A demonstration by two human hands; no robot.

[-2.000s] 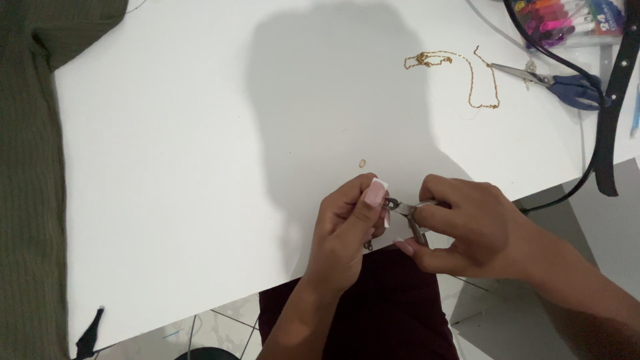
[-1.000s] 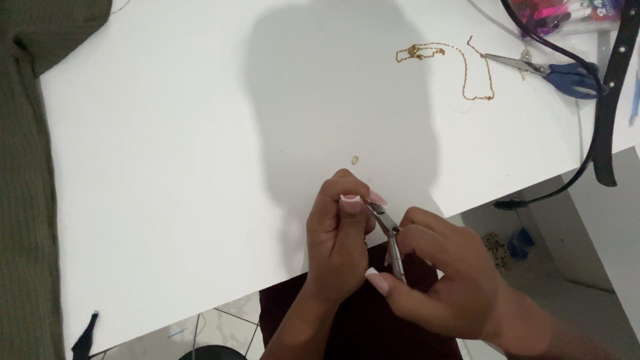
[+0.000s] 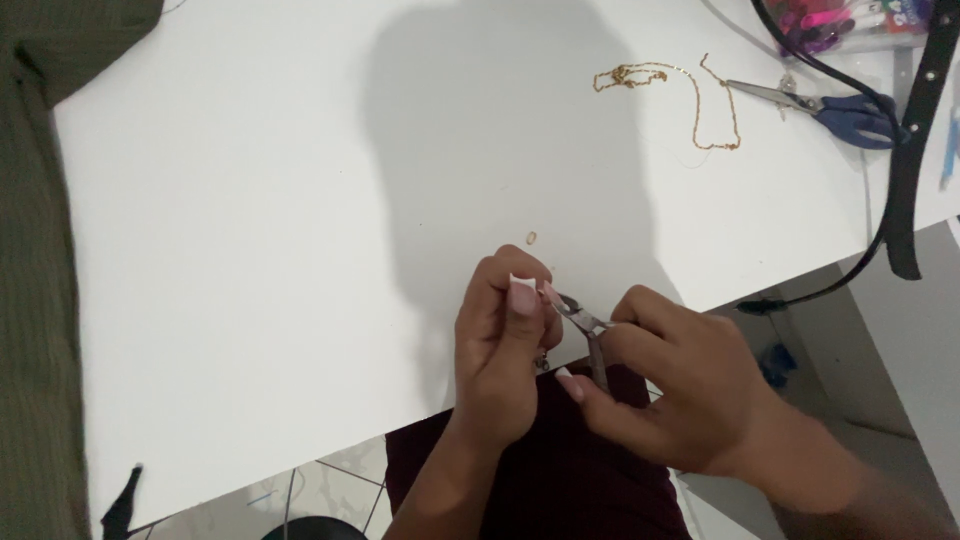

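Note:
Near the table's front edge, my left hand (image 3: 504, 337) pinches a small piece between thumb and fingers; the piece is mostly hidden, and a bit of dark metal chain (image 3: 541, 363) shows below the fingers. My right hand (image 3: 667, 382) holds small metal pliers (image 3: 583, 319) by the handles, their jaws at my left fingertips. A small gold-coloured ring (image 3: 531, 238) lies on the white table just beyond my left hand. Farther back on the right, a gold-coloured chain (image 3: 697, 112) is spread in loops, with the tip of the blue-handled scissors (image 3: 814, 105) touching it.
A black cable (image 3: 892, 187) and a black strap with holes (image 3: 907, 172) run down the right side. At the top right is a clear bag of coloured pens (image 3: 847, 26). Green ribbed cloth (image 3: 34, 225) covers the left edge, and a black strap end (image 3: 124, 502) lies at the lower left.
The pliers and my right hand have shifted and turned at my left fingertips over the two seconds. The chain and scissors lie as before.

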